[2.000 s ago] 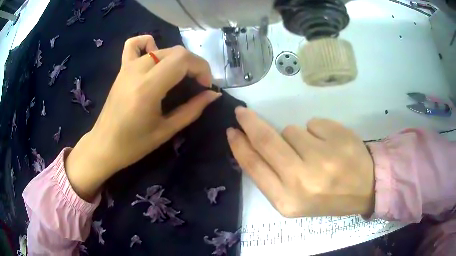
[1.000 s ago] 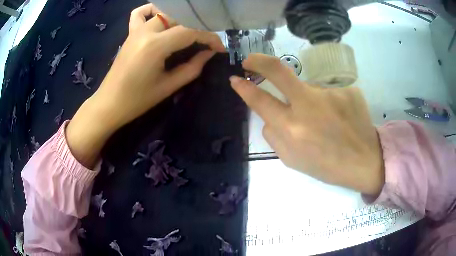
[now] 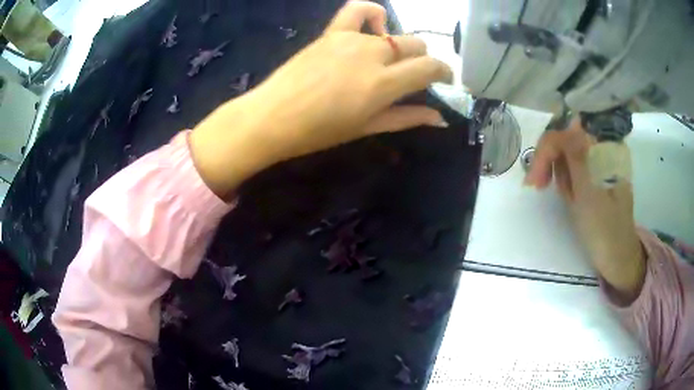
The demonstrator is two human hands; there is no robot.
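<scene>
A sheer dark fabric panel (image 3: 380,190) with purple leaf-like motifs covers the left and middle of the table. Its right edge runs up to the presser foot (image 3: 475,129), beside the shiny needle plate (image 3: 502,141). My left hand (image 3: 327,91) lies on the panel left of the foot, thumb and forefinger apart; its other fingers are curled. My right hand (image 3: 586,183) is right of the needle plate, off the fabric, blurred, with fingers spread. It is partly hidden behind the cream ribbed knob (image 3: 610,164) and the machine head; nothing shows in it.
The white-grey machine head (image 3: 563,53) fills the top right. A small round disc (image 3: 526,158) sits right of the needle plate. A dark seam crosses the white table (image 3: 517,320), and a printed scale lies along its front. Part of a tool shows at the right edge.
The view has shifted, so the machine stands farther right. My right hand has left the fabric edge and moved right, below the machine head. My left thumb and forefinger are farther apart.
</scene>
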